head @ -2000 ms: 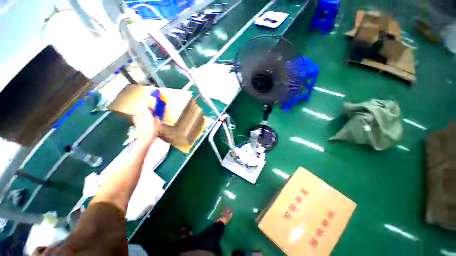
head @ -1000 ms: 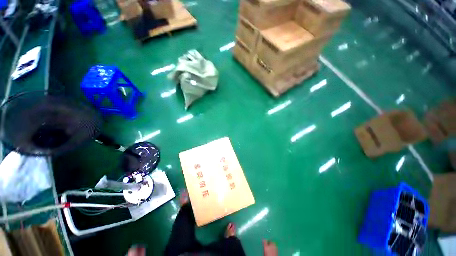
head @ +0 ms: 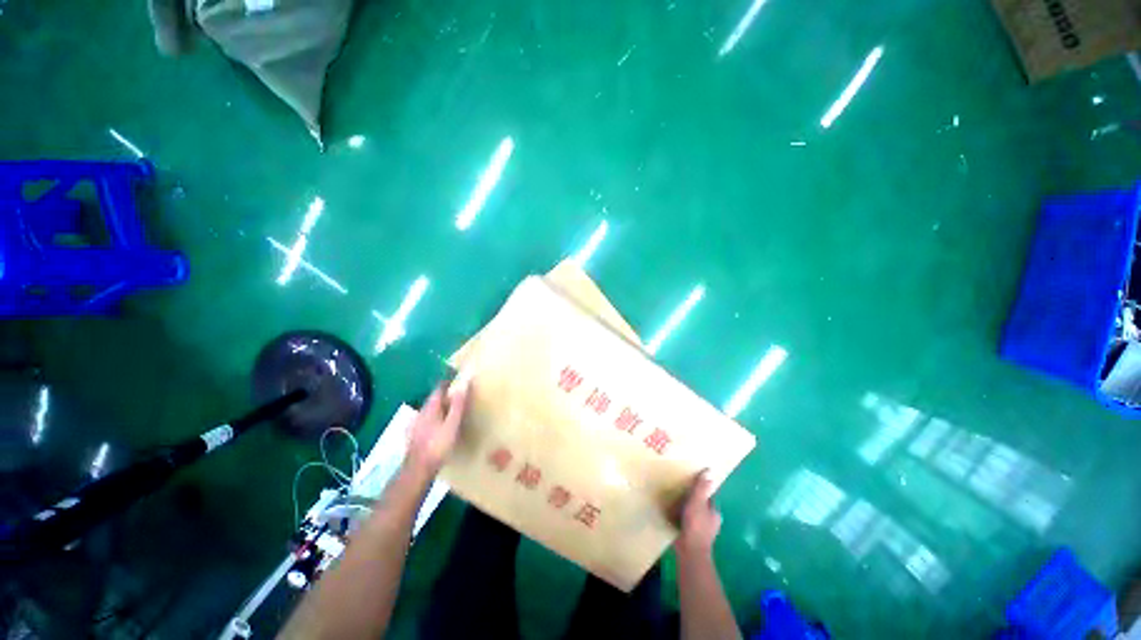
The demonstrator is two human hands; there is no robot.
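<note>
A brown shipping carton (head: 588, 438) with red Chinese print on its face is between my two hands, in front of my legs. My left hand (head: 438, 423) grips its left edge, with the fingers on the edge. My right hand (head: 698, 515) grips its right edge. The carton is turned at an angle. A brown flap or edge shows beyond its far side. The carton's underside is hidden, so I cannot tell whether it is clear of the floor.
A blue plastic stool (head: 88, 244) is at left. The fan's round base (head: 313, 381) and a white stand (head: 328, 519) are at lower left. A woven sack (head: 282, 50) lies at upper left. A blue crate (head: 1070, 294) and a carton (head: 1064, 31) are at right.
The view has turned down onto the carton. Both hands have come onto its edges, and the carton now appears larger and turned. The pallet with stacked cartons has left the view.
</note>
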